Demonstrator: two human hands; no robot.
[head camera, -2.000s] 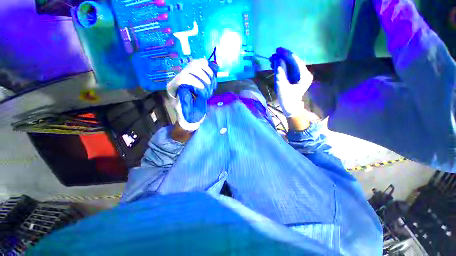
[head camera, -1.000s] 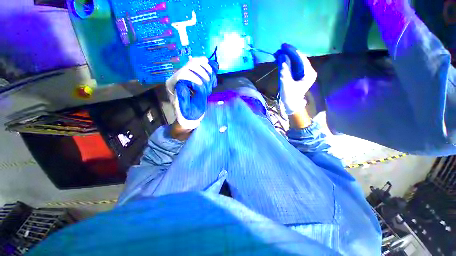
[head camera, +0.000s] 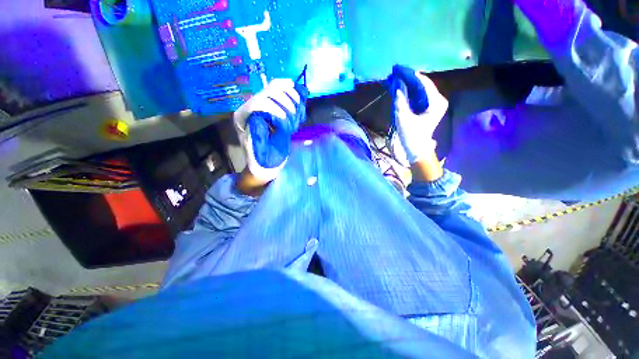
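A blue printed circuit board (head camera: 280, 52) lies at the top centre, with long bars with pink-red ends and a white bent shape on it. A bright glare covers its right part. My left hand (head camera: 270, 126), in a white and blue glove, is closed at the board's near edge; a small dark pointed tool, possibly tweezers (head camera: 303, 76), sticks up from it. My right hand (head camera: 418, 116), in a similar glove, is closed right of the board around a dark-handled tool, possibly a soldering iron (head camera: 402, 73). Its tip is hard to make out.
The board lies on a green bench surface (head camera: 413, 35). A blue ring (head camera: 112, 10) is at its left. A black bin (head camera: 84, 231) with red contents stands lower left, near a yellow object (head camera: 116, 129). Another person's sleeve (head camera: 595, 70) reaches in at right.
The bench and board have shifted slightly up and left in view. My right hand's tool no longer visibly points at the board. The other person's arm has shifted at right.
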